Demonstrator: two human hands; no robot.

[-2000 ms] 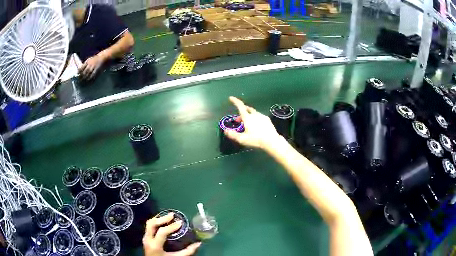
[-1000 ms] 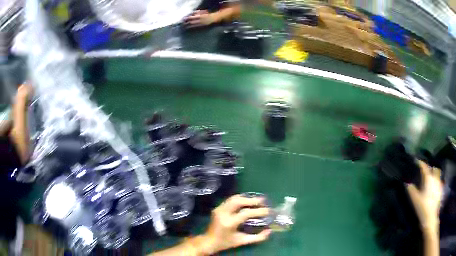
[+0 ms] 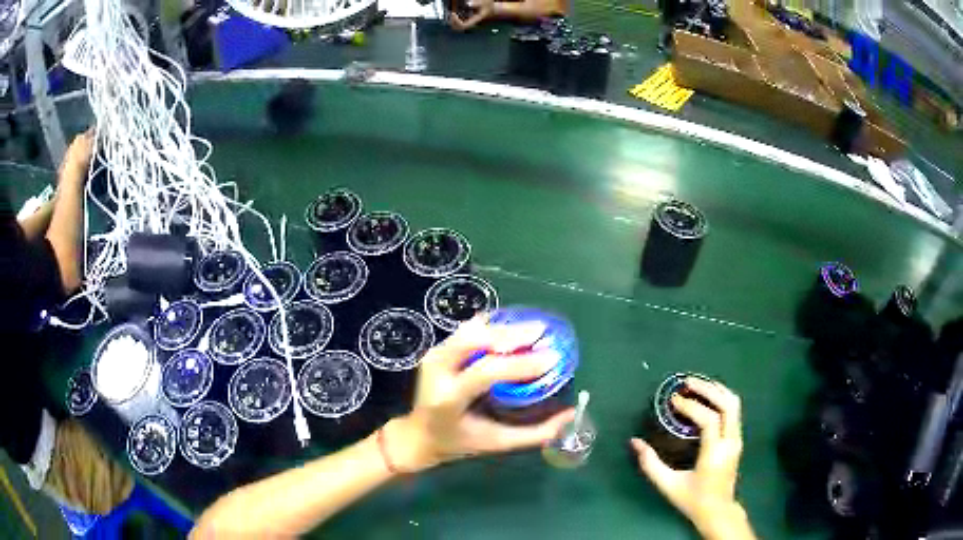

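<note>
My left hand (image 3: 475, 385) grips a black cylindrical unit (image 3: 531, 357) whose top glows blue; the unit looks blurred and lifted beside the cluster. My right hand (image 3: 697, 459) holds another upright black unit (image 3: 678, 409) by its top, fingers on the disc and thumb at the near side. A small clear solvent bottle (image 3: 570, 445) with a pale upright stem stands between the hands, close to my left fingertips. Several upright units (image 3: 364, 338) with ringed black tops cluster left of my left hand.
A lone unit (image 3: 674, 243) stands behind my right hand. A unit with a purple ring (image 3: 839, 280) stands by the dark heap (image 3: 876, 390) at right. White cables (image 3: 148, 158) hang at left beside another person's arm (image 3: 70, 211). A pale rail (image 3: 475, 93) runs behind.
The view has swung left. My left hand now has a blue-lit unit. My right hand, at the dark heap a second ago, is now nearer the bottle on a unit.
</note>
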